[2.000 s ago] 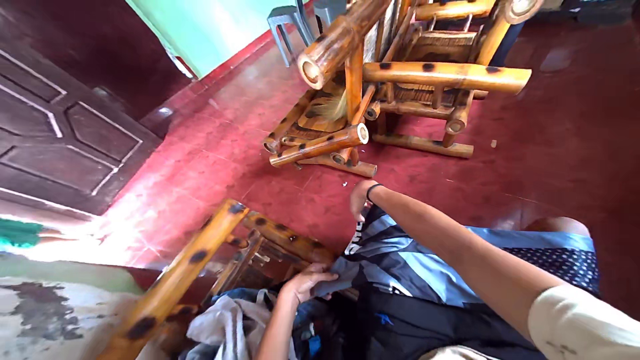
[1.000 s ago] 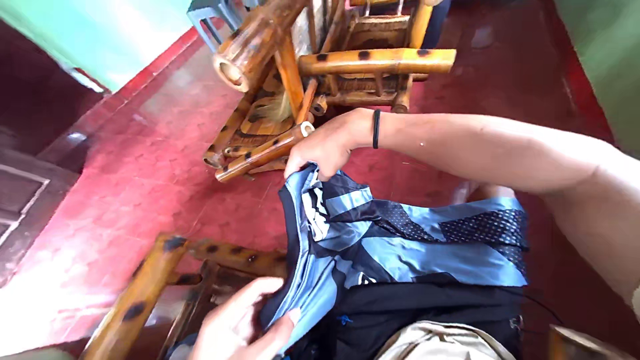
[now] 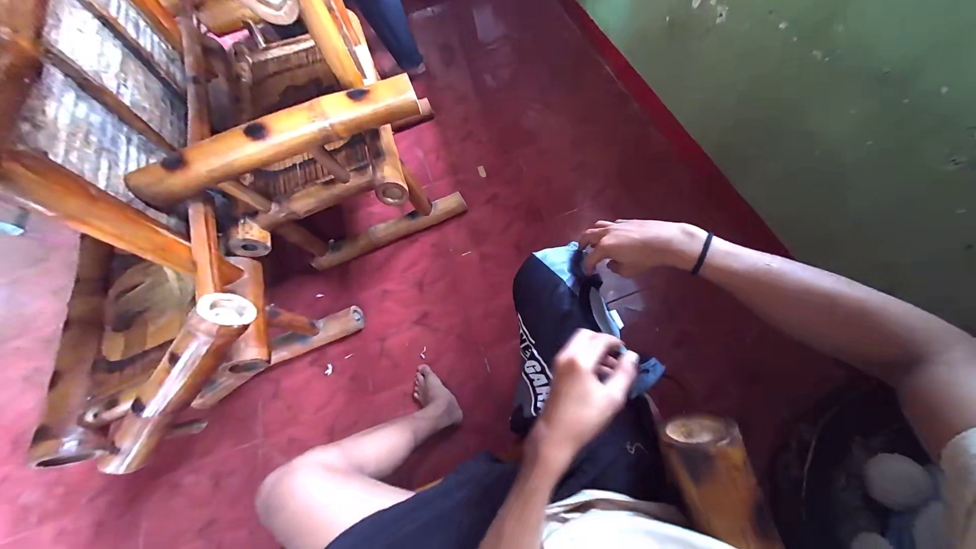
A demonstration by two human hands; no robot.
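Observation:
A black and light blue garment [image 3: 545, 328] with white lettering lies over my lap and knee, right of the middle of the view. My right hand [image 3: 629, 248], with a dark band on the wrist, grips its far edge, where light blue cloth shows. Nearer to me, my left hand [image 3: 591, 377] is at the garment's right side with fingers curled; blur hides whether cloth is between them. A small white tag [image 3: 614, 319] shows at the garment's opening between the two hands.
Bamboo chairs [image 3: 290, 141] stand on the red floor [image 3: 427, 305] at the left and ahead. A bamboo armrest post [image 3: 705, 465] is close on my right, beside a dark container [image 3: 823, 465] with pale things in it. A green wall [image 3: 823, 114] rises at the right. Part of a person's leg [image 3: 393, 34] shows at the top.
The view has swung to the right. The garment, spread with its blue patterned side showing a second ago, now shows mostly black with lettering. Both hands have shifted along it.

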